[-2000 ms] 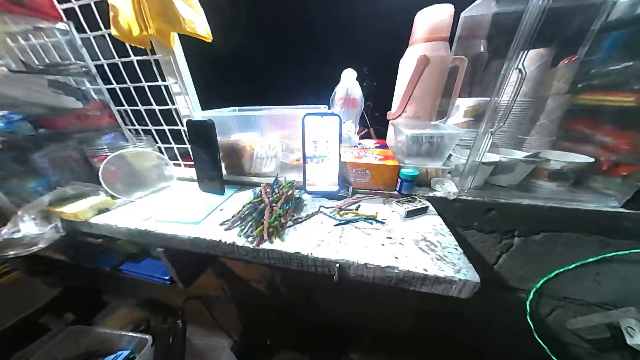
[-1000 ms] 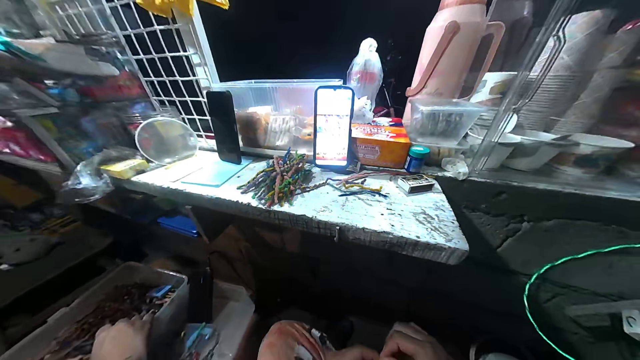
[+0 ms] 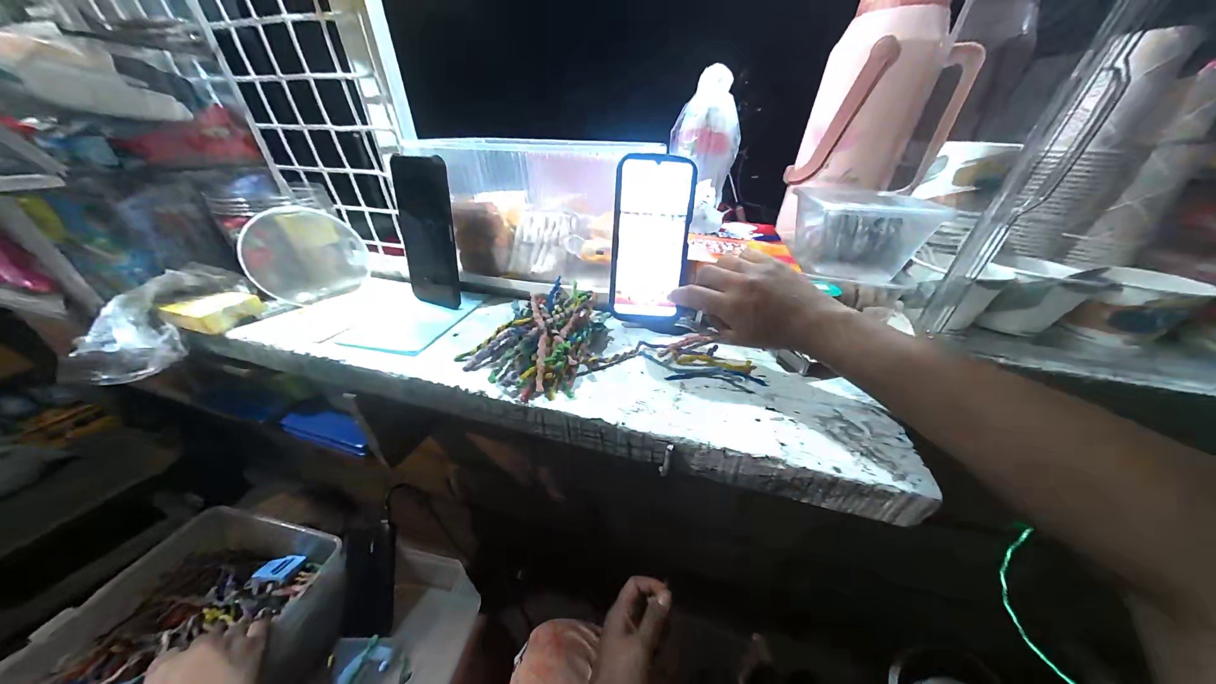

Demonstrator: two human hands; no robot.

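Note:
My right hand (image 3: 750, 294) reaches in from the right, fingers spread, a fingertip at the lower right edge of a lit smartphone (image 3: 654, 237) that stands upright. My left hand (image 3: 635, 622) is low in the middle, thumb and forefinger curled together; whether anything is between them I cannot tell. A bundle of multicoloured twisted cords (image 3: 541, 342) lies left of the lit phone, with several loose cords (image 3: 708, 363) to its right. Another person's hand (image 3: 214, 655) rests in a plastic bin (image 3: 328, 560) of mixed cords at lower left.
A worn white tabletop (image 3: 665, 408) holds a dark phone (image 3: 425, 233), a pale blue sheet (image 3: 408, 332) and a clear plastic container (image 3: 570, 152). Behind are a pink thermos jug (image 3: 874, 95), a small clear tub (image 3: 864, 228) and stacked paper cups (image 3: 1073, 199). A green cord (image 3: 1012, 598) hangs at lower right.
My right hand has come up from low in the middle to the lit phone. My left hand remains low. The hand in the bin was there one second ago too.

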